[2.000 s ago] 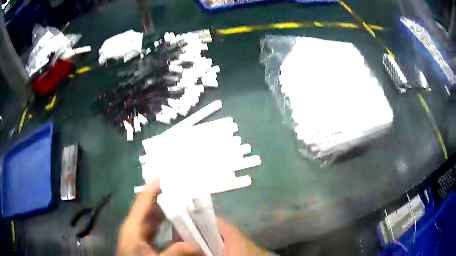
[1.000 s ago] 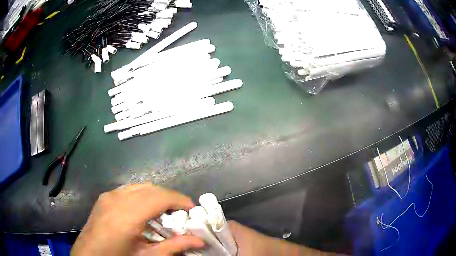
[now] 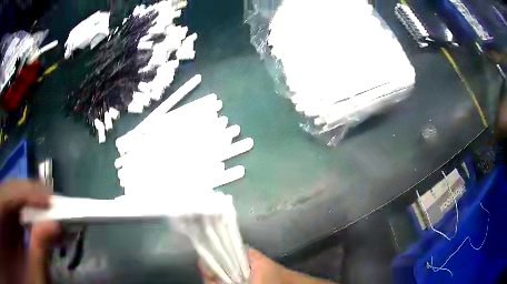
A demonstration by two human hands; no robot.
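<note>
My left hand is at the lower left, blurred, closed on the end of a white tube that lies level across the view. My right hand is at the bottom centre, cut off by the edge, around a bunch of white tubes that slant upward. The held tube's right end meets or overlaps the top of the bunch; I cannot tell if they touch. Behind them a spread of loose white tubes lies on the green table.
Dark leads with white connectors lie at upper left, near a red object. A bag of tubes is at upper centre-right. The pliers and metal bar are partly hidden at left. A blue bin is at lower right.
My left hand has moved left, away from the bunch, with a tube in its fingers. The bunch in my right hand stands higher in view. The view has shifted, so the table things appear lower.
</note>
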